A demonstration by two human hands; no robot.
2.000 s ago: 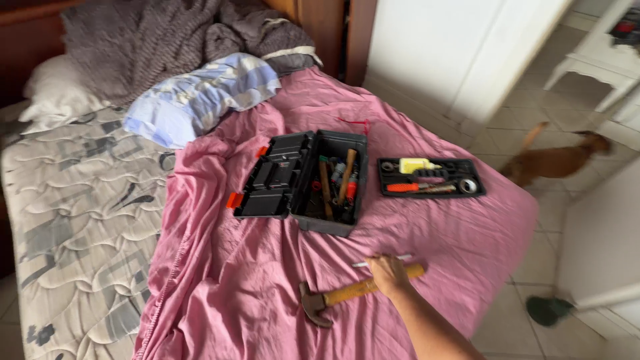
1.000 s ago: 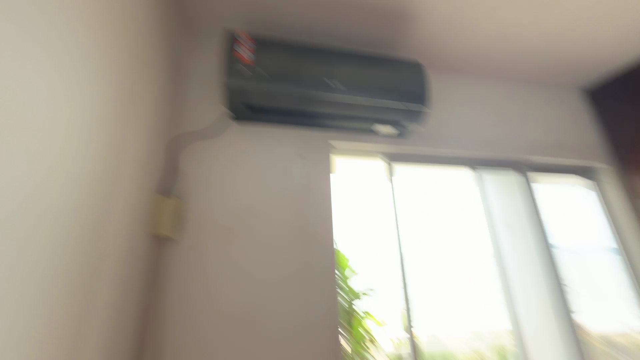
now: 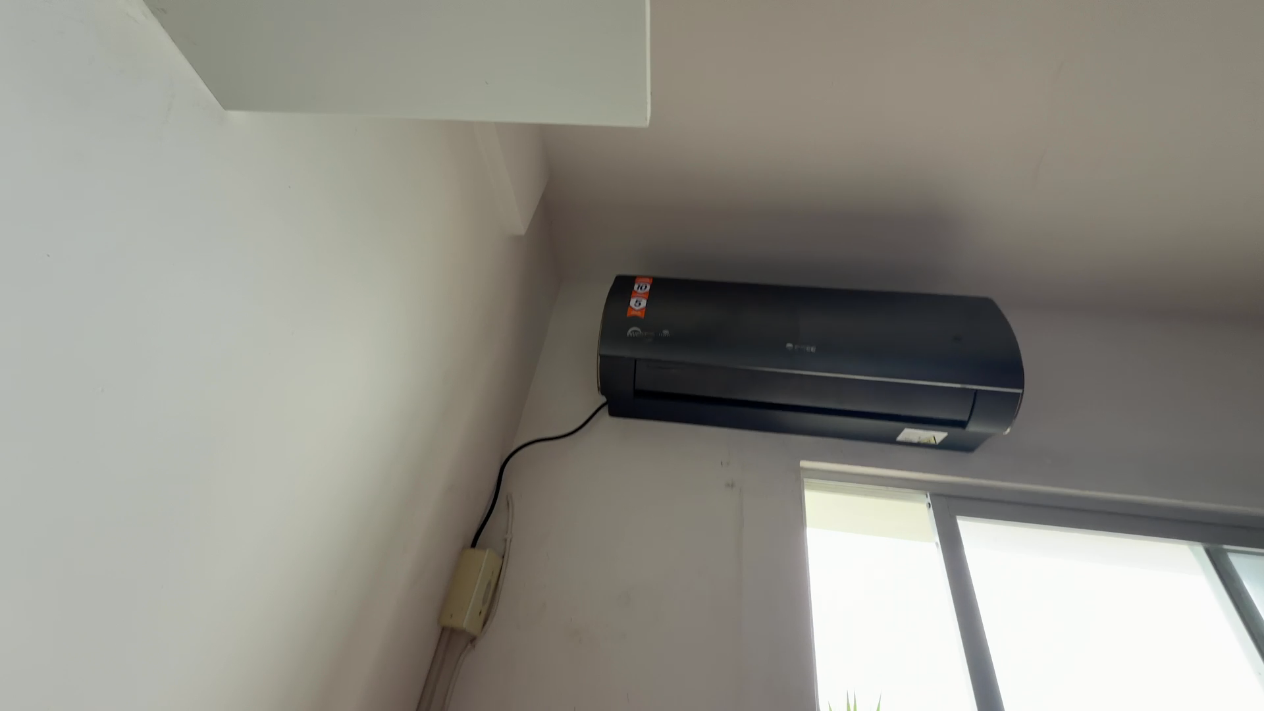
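Observation:
Neither my left hand nor my right hand shows in the head view, so what they hold or touch is hidden. High on the wall hangs a black split air conditioner [image 3: 810, 360], with orange and white stickers at its left end and a small pale label on its underside. A black power cable [image 3: 523, 449] runs from its lower left corner down to a cream outlet box [image 3: 470, 591] near the wall corner.
Below and right of the air conditioner is a sliding window [image 3: 946, 592] with a grey frame and bright light behind it. A pale boxed ledge [image 3: 434, 69] juts from the left wall near the ceiling. Leaf tips show at the window's lower edge.
The view has swung from the bed up to the wall and ceiling. Two seconds ago a hand was at a claw hammer over the pink sheet; hand, hammer and toolbox are now out of view.

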